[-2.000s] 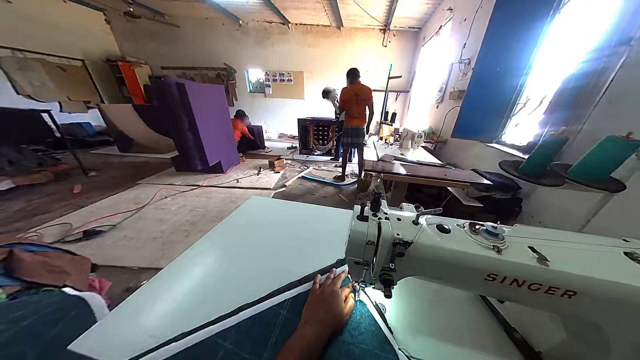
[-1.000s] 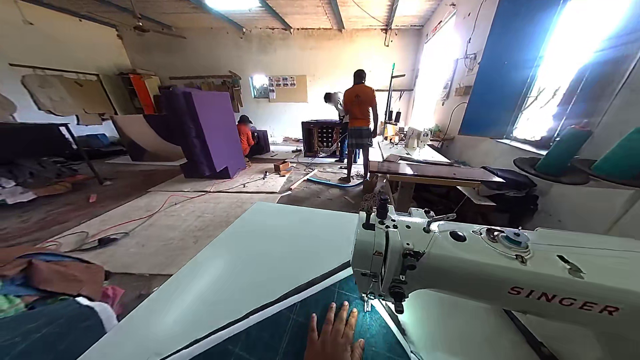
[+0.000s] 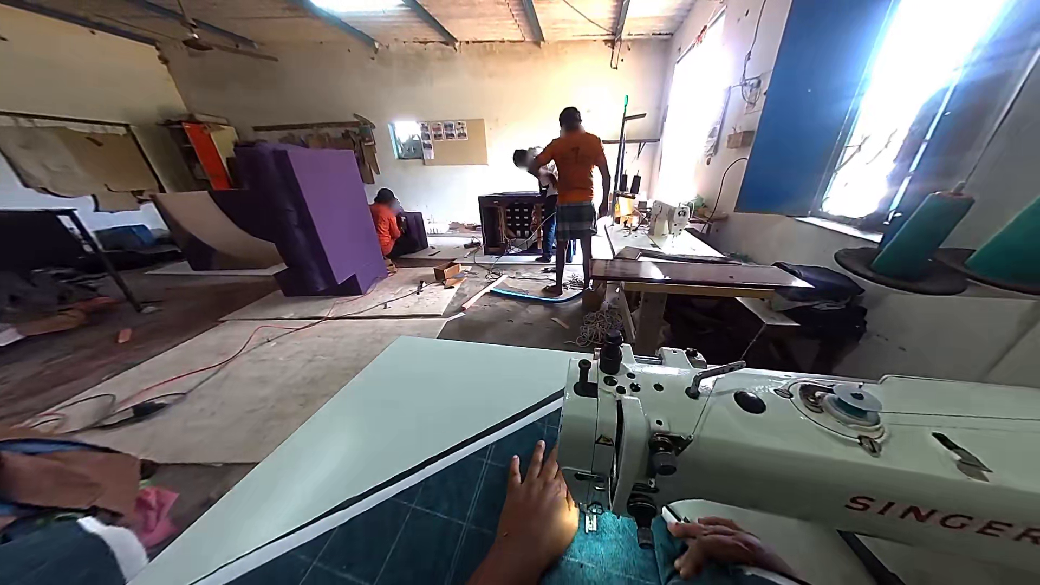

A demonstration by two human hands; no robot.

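A dark teal fabric panel [image 3: 439, 496] with pale chalk lines and a white and black edge lies on the white sewing table [image 3: 382, 406]. It runs under the presser foot [image 3: 591, 518] of a Singer sewing machine [image 3: 756, 455]. My left hand [image 3: 536, 504] rests on the panel just left of the presser foot, fingers apart. My right hand [image 3: 723, 546] is under the machine arm, right of the foot, its fingers on a gathered part of the fabric; its grip is partly hidden.
Teal thread cones [image 3: 922, 231] stand at the right. Folded cloth [image 3: 69, 496] lies at the lower left. Beyond are a purple upholstered piece [image 3: 325, 215], a wooden-topped table [image 3: 699, 275], a red cable [image 3: 244, 348] on the floor and several people working.
My right hand has come into view under the machine arm. My left hand has moved close beside the presser foot, and more fabric shows around the foot.
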